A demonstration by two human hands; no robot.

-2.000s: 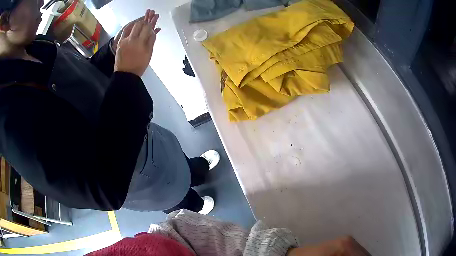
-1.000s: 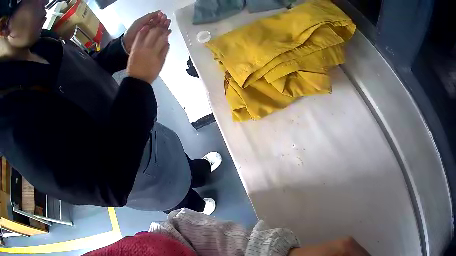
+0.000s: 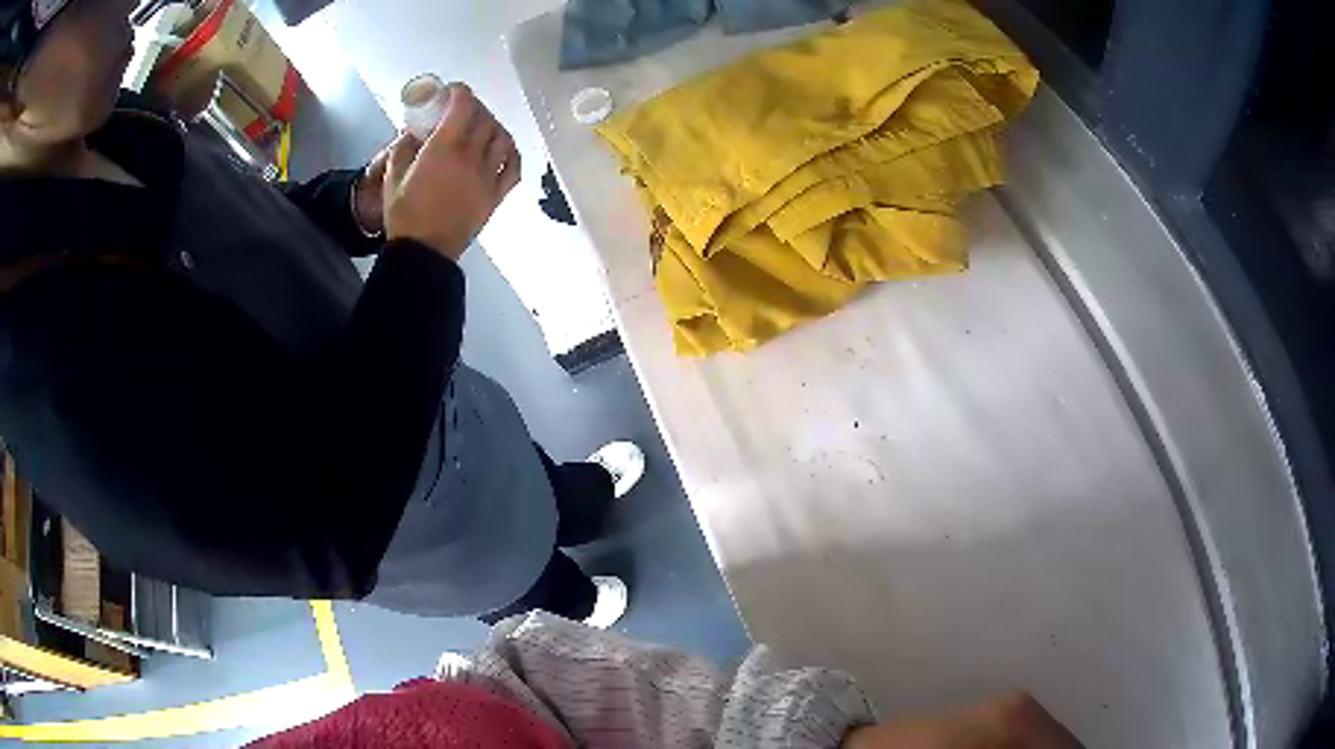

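Note:
A yellow cloth [image 3: 820,161] lies in a folded heap on the pale table [image 3: 908,483]. My left hand [image 3: 974,727] is at the bottom edge, over the near part of the table and well apart from the cloth. The frame cuts it off, so its fingers and anything in them are hidden. A white oversleeve [image 3: 630,688] with fine lines covers my forearm over a red sleeve. My right hand is out of view.
Another person [image 3: 220,366] in dark clothes stands at left, holding a small clear jar [image 3: 422,100]. A small round white piece [image 3: 592,106] lies beside the cloth. Blue-grey cloth [image 3: 630,29] lies at the table's top edge. A carton [image 3: 227,66] is at upper left.
The other person's hands, earlier close together with no jar showing, now hold the small jar in view. My left hand and the yellow cloth have hardly moved.

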